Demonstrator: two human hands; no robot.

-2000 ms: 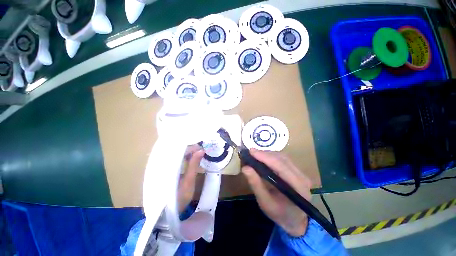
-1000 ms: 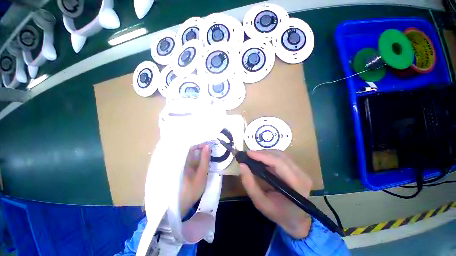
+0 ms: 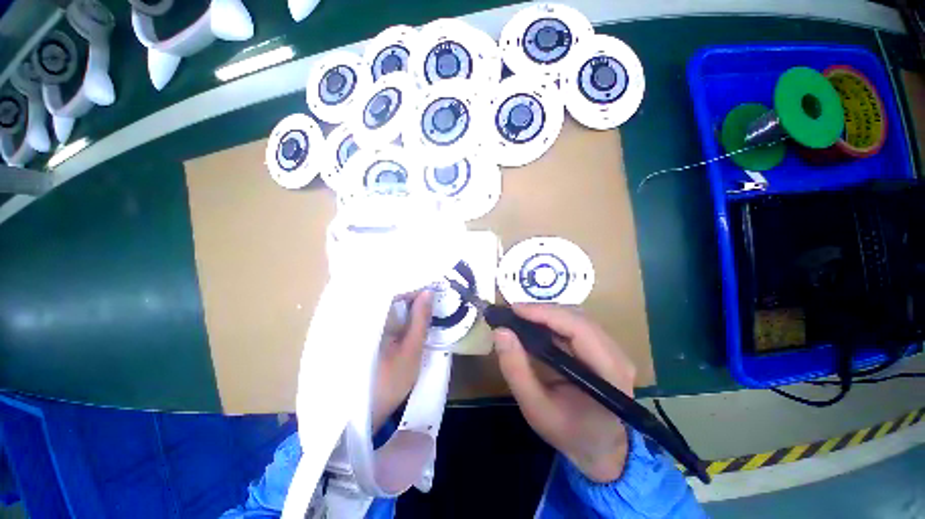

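Observation:
A large glossy white plastic housing (image 3: 330, 375), overexposed, stands at centre left over the cardboard's front edge. My left hand (image 3: 404, 355) holds it, seen through its open loop, fingertips at the round seat with a dark ring (image 3: 466, 304). My right hand (image 3: 568, 380) grips the black soldering iron (image 3: 583, 377) like a pen; its metal tip is inside the round seat. A pale support block (image 3: 481, 332) lies under the seat. One white disc (image 3: 545, 272) lies just right of the work. What the tip touches is too bright to tell.
Several white discs (image 3: 444, 120) are piled on the back of the cardboard (image 3: 248, 304). At right, a blue tray (image 3: 718, 203) holds a green solder spool (image 3: 808, 107), tape roll (image 3: 860, 109), black box (image 3: 822, 253) and brown sponge (image 3: 779, 329). More white housings (image 3: 193, 41) stand at back left.
The whole view has shifted slightly. My left fingertips have moved in from the seat's left side toward its middle. The iron's tip has shifted slightly within the seat; my right hand keeps its grip.

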